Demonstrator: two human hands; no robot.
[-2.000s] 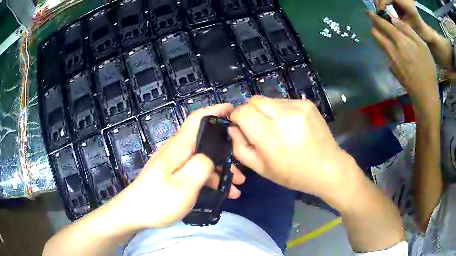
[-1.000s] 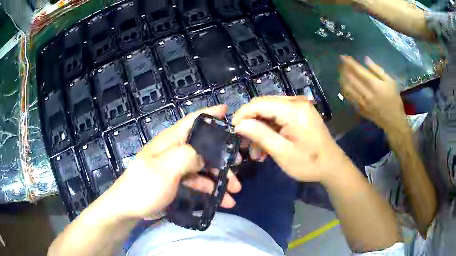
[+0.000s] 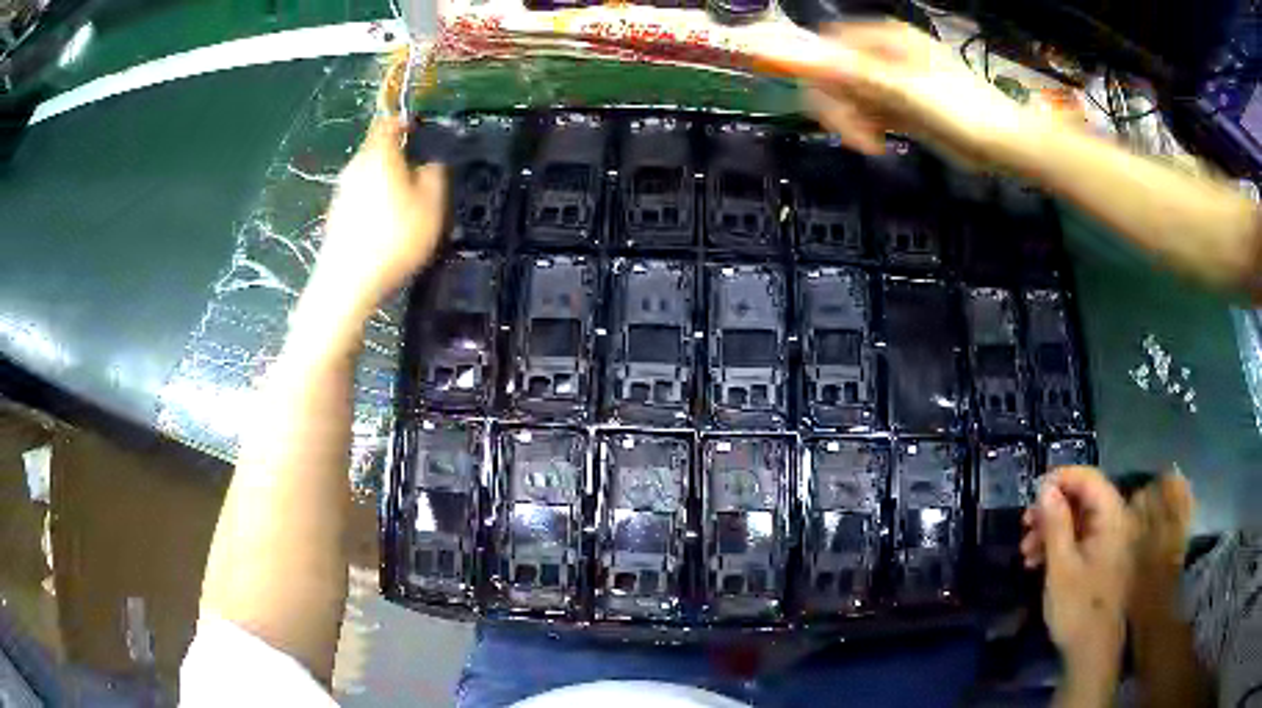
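A large black blister tray lies across the middle, with black phone housings in three rows of pockets. One middle-row pocket toward the right shows plain and shiny, with no housing. My left hand is at the tray's upper left corner, thumb over the rim and fingers along the outside. My right hand is at the tray's lower right edge with curled fingers. It is blurred, and its grip is hidden. No loose housing shows in either hand.
A second person's blurred arm reaches from the right over the tray's far edge. Their other hand is beside my right hand. Small whitish parts lie on the green surface at right. Clear film covers the bench left of the tray.
The tray now appears straighter and further right in view. My hands have parted from the housing they held and moved to the tray's sides. The second person's arm now reaches over the tray.
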